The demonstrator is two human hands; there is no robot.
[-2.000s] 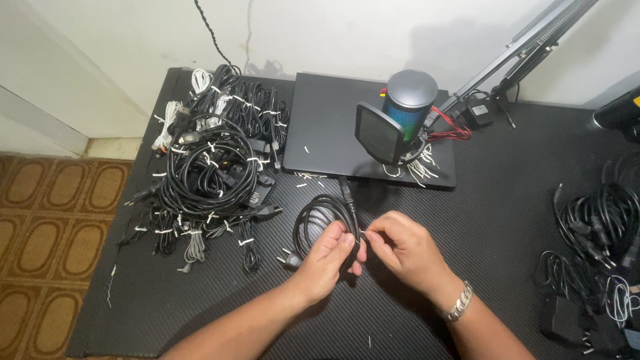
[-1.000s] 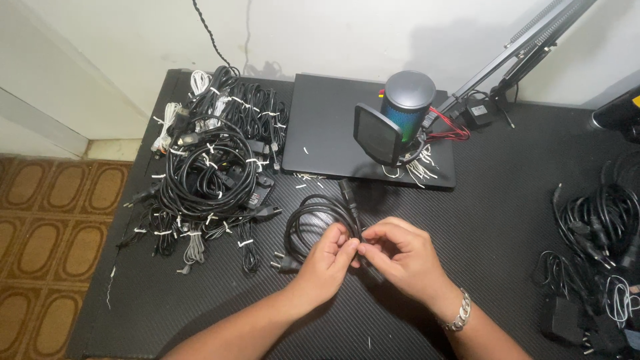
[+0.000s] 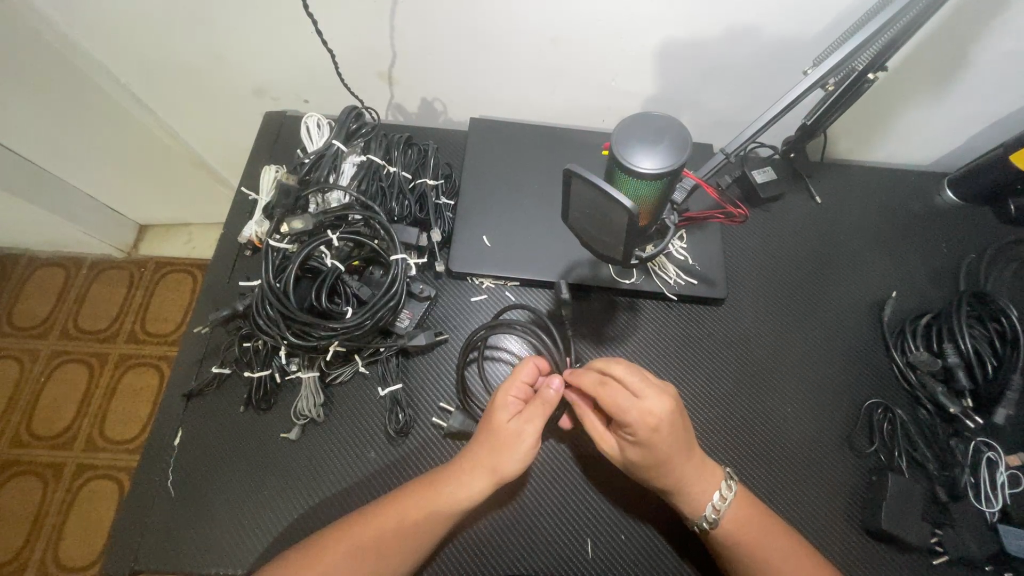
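A coiled black power cable (image 3: 480, 344) lies over the dark textured tabletop, its two-pin plug (image 3: 458, 420) at the lower left of the coil and its black connector (image 3: 564, 298) pointing up at the top right. My left hand (image 3: 516, 416) is closed on the right side of the coil. Fingertips of my right hand (image 3: 632, 416) meet the left thumb there, pinched together at the cable; a tiny pale bit shows between them, too small to make out. The palm side of both hands is hidden.
Bundled cables with white ties (image 3: 336, 280) are heaped at the left. A closed black laptop (image 3: 520, 192) carries a microphone with a pop filter (image 3: 600, 212) over it and white tie strands (image 3: 670, 268). More loose black cables (image 3: 952, 352) and adapters lie at the right edge.
Both hands stay at the coil's right side, with fingers shifting slightly. The two-pin plug has turned a little, and the connector at the top stands out more than two seconds ago.
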